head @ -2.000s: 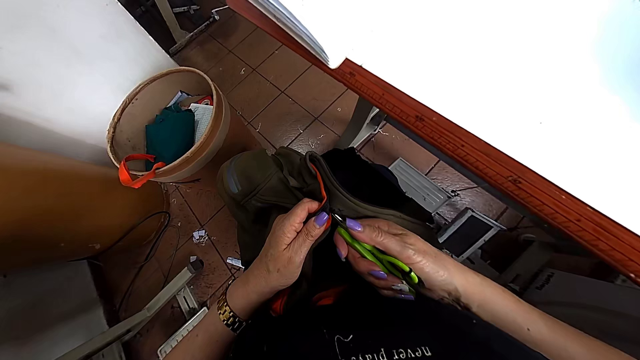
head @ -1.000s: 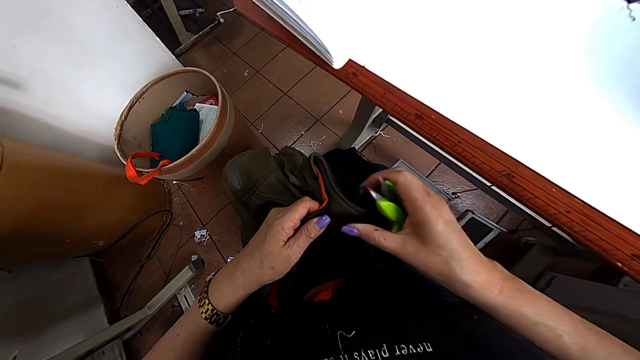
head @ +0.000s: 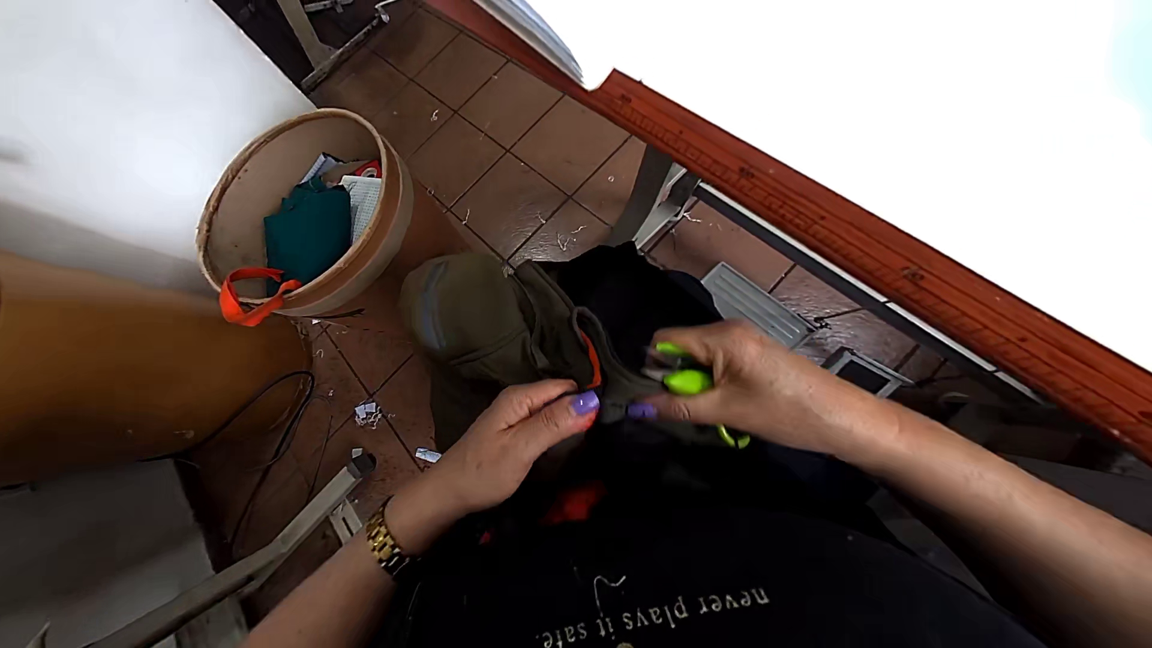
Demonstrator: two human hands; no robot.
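Observation:
An olive-green garment (head: 477, 310) with a grey strip and an orange-edged opening lies across my lap. My left hand (head: 517, 436), with a gold watch at the wrist, pinches the garment's edge just below the orange trim. Close beside it on the right, my right hand (head: 720, 378) holds a small bright-green handled cutting tool (head: 688, 382), partly hidden by the fingers and blurred. The thumb of that hand touches the dark fabric edge.
A round bin (head: 396, 225) with teal and patterned cloth scraps and an orange strip (head: 238, 301) stands at left. A white-topped table with a wooden ruler edge (head: 783, 198) crosses the upper right. A foot pedal (head: 760, 306), tiled floor (head: 513, 112) and thread bits lie below.
My right hand moved off the edge with the green tool, which turned within the fingers, and is now back near my left hand. The left hand stays on the garment.

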